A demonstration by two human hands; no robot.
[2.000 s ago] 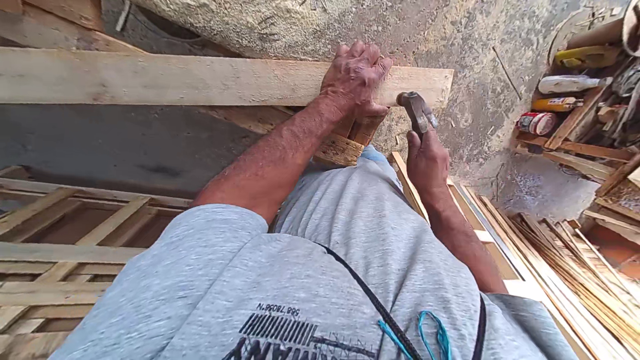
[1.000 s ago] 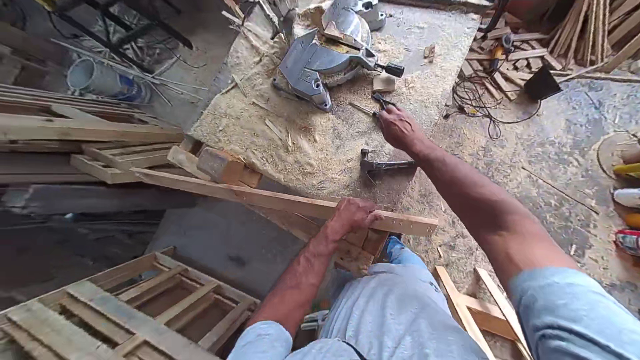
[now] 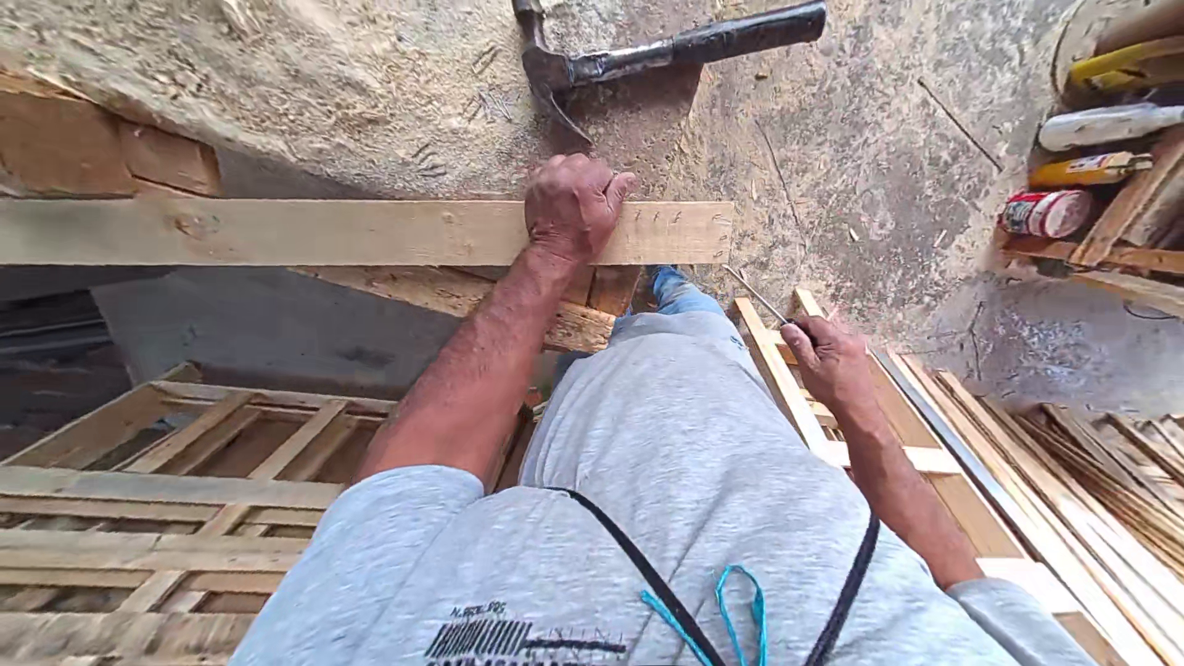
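Note:
My left hand grips a long wooden board near its right end, the fingers closed over it. Small marks or nails show on the board's face right of the hand. My right hand is closed on a thin metal tool, perhaps a screwdriver; its handle is hidden in the fist and its tip is near the board's lower right corner. A claw hammer with a black handle lies beyond the board on the dusty work surface. Under the board is a rough wooden piece.
Slatted wooden frames stand at lower left. Long wooden strips lie at lower right, beside another light frame. A wooden crate with bottles and a red-labelled jar is at the right edge. Sawdust covers the surface ahead.
The hammer was in my right hand two seconds ago and lay on the surface one second ago. My right hand has drawn back from beside the saw, now with the thin tool. The view has tilted down.

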